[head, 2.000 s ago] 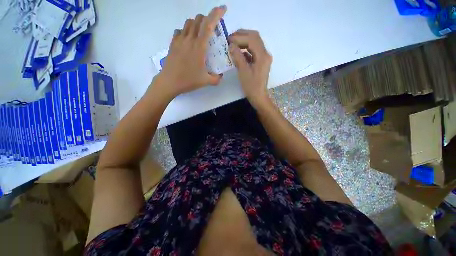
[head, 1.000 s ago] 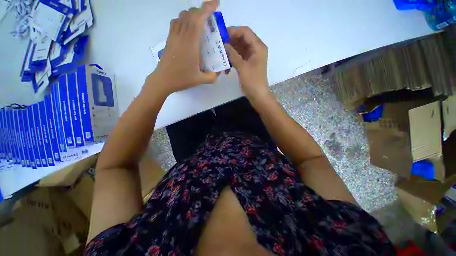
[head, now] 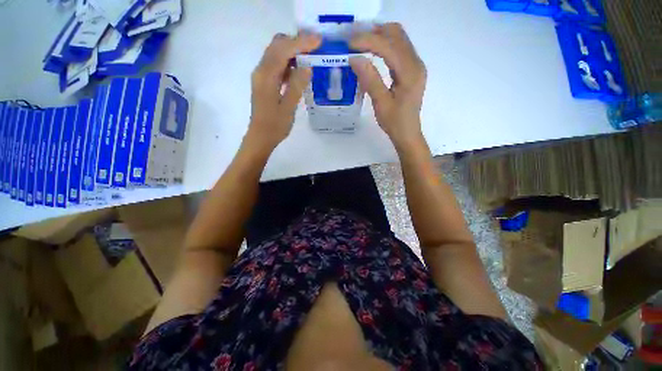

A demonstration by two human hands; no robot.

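Observation:
A white and blue retail box (head: 335,117) stands upright on the white table in front of me, its window facing me with a white item showing inside. Its top flap with the hang tab (head: 336,10) is raised and cut off by the top edge. My left hand (head: 279,83) holds the box's upper left side. My right hand (head: 395,76) holds its upper right side. The fingers of both hands are blurred at the top opening.
Finished boxes (head: 127,134) stand in a row at left. Flat cartons (head: 109,36) lie in a loose pile behind them. Filled blue trays (head: 591,61) and a water bottle (head: 635,111) are at right. Brown cartons (head: 537,253) are on the floor.
The box has turned from sideways between my hands to upright, facing me, with its top flap up. The view has shifted, bringing the filled trays into sight at right.

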